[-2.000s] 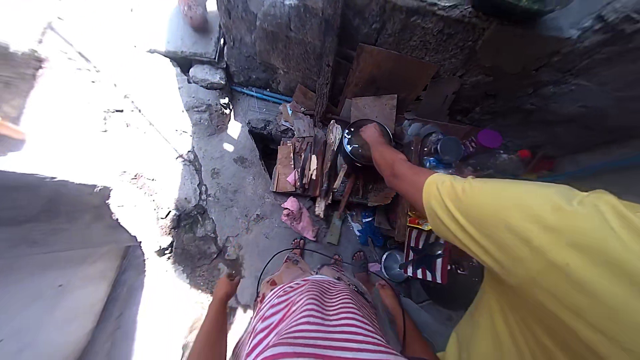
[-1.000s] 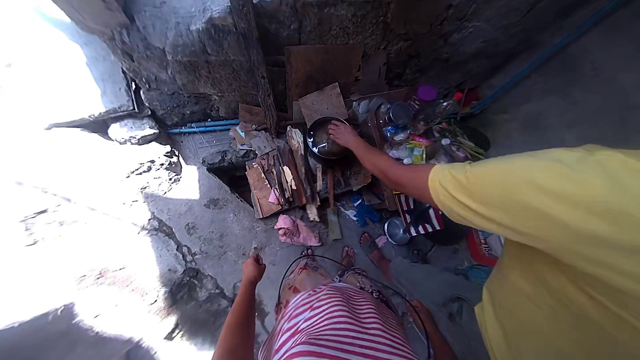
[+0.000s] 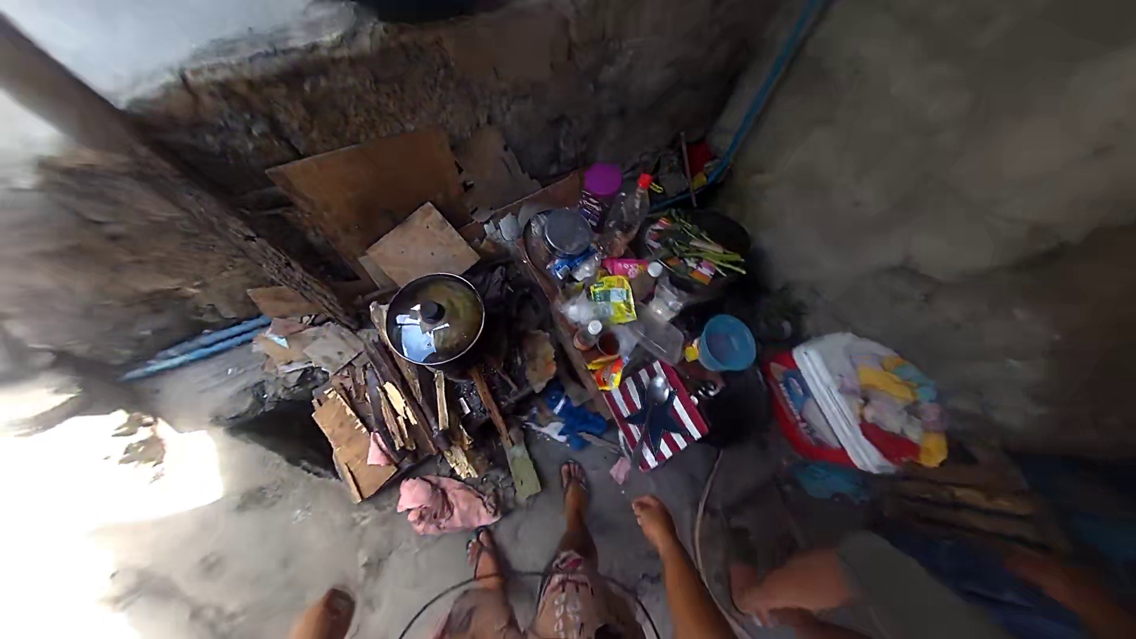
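My left hand [image 3: 325, 614] is low at the left, partly cut off and blurred, below a pink cloth [image 3: 445, 506] on the ground. My right hand [image 3: 655, 522] hangs with curled fingers below a tray [image 3: 682, 390] with red and white stripes and a star, touching nothing. Nothing shows in it. A spoon [image 3: 657, 389] lies on the tray. Ahead, a dark pan with a glass lid [image 3: 435, 318] rests over a wood fire place; its wooden handle [image 3: 490, 404] points toward my feet. Split firewood [image 3: 395, 408] lies left of it.
Right of the pan are a yellow packet [image 3: 612, 299], a clear bottle [image 3: 628, 211], a purple-lidded jar [image 3: 603, 180], green stalks [image 3: 710, 248] and a blue bowl [image 3: 727, 343]. A red and white tub [image 3: 821, 404] stands farther right. Another person's blurred legs [image 3: 803, 586] are at the lower right.
The other person's yellow-sleeved arm, whose hand was at the pan before, has left it. The view has turned to the right.
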